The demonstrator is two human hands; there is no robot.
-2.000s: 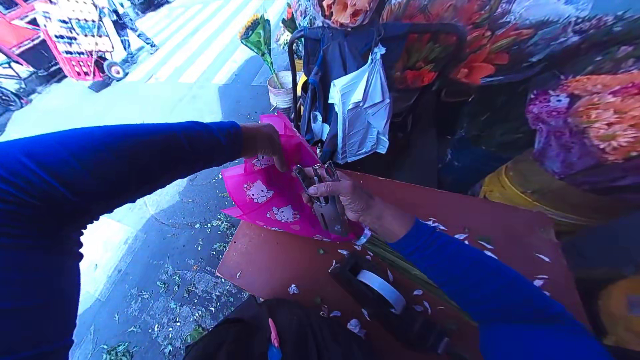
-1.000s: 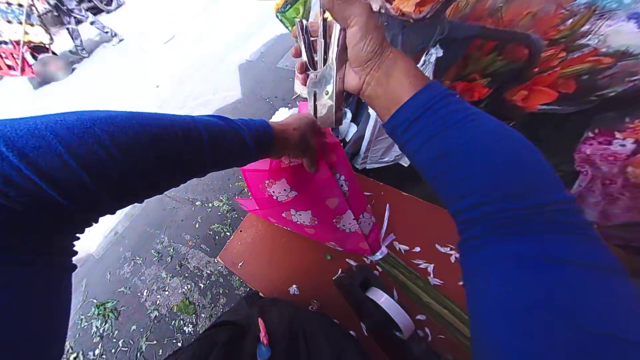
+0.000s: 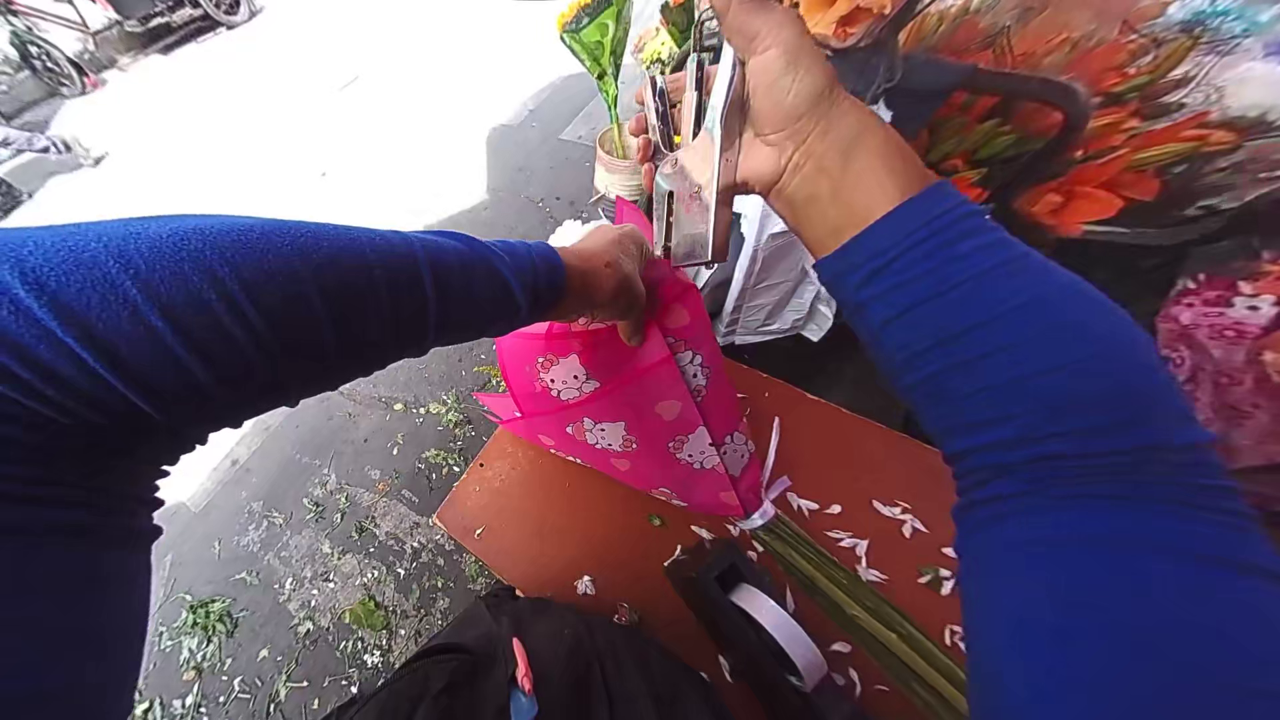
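A bouquet in pink printed wrapping [image 3: 640, 420] lies slanted over the tabletop, its green stems [image 3: 860, 610] tied with a white ribbon [image 3: 762, 512] and pointing to the lower right. My left hand [image 3: 612, 275] pinches the wrapping's upper edge, beside a bit of white flower. Above it, my right hand [image 3: 775, 110] holds a metal plier stapler [image 3: 690, 190] upright by its handles, its lower end at the wrapping's top edge. Whether paper sits between its jaws cannot be seen.
A tape dispenser with a white roll [image 3: 780, 630] stands on the red-brown table [image 3: 560, 520] among white petals. Behind are a pot [image 3: 618, 165] with a green-wrapped bouquet, a white plastic bag [image 3: 775, 280] and orange lilies [image 3: 1090, 190]. Plant scraps litter the pavement [image 3: 330, 540].
Two seconds ago the stapler was low, over the wrapping's right side; my right hand has raised it to the top edge. My left hand still grips the wrapping. The view has shifted.
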